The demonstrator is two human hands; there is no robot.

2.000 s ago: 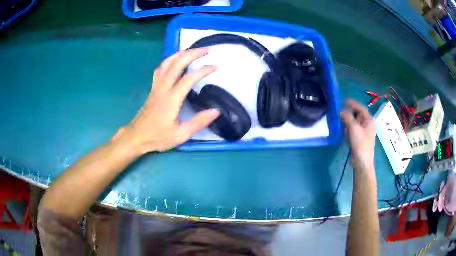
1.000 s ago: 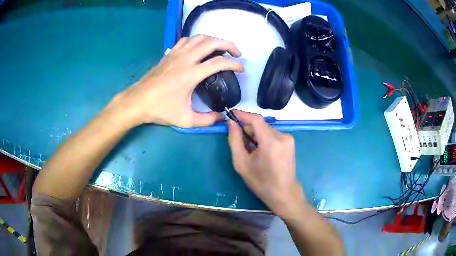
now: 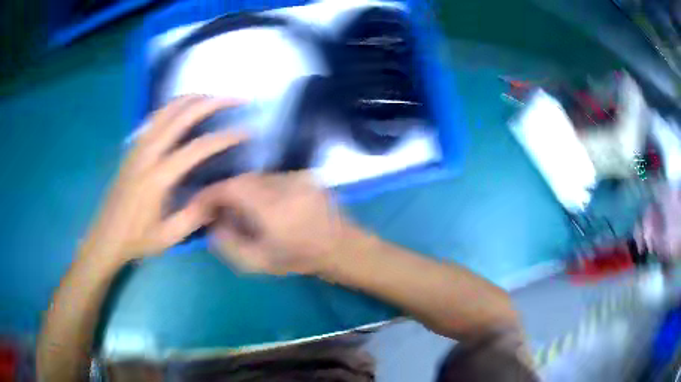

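The view is strongly blurred. Black headphones lie on a white liner in a blue tray. My left hand is around the headphones' left ear cup, at the tray's near left corner. My right hand is closed at the near edge of that ear cup, touching or nearly touching my left fingers. The black plug seen there earlier is hidden or too blurred to make out. A black two-part block lies at the tray's right side.
A white long box lies on the green bench to the right, with red clips and a pale powered box beside it. Part of another blue tray shows at the far left. A red stool is beyond the bench edge.
My right hand came from the tray's right side to the left ear cup with a black plug and remains there. My left hand closed around that cup. The view has turned and blurred.
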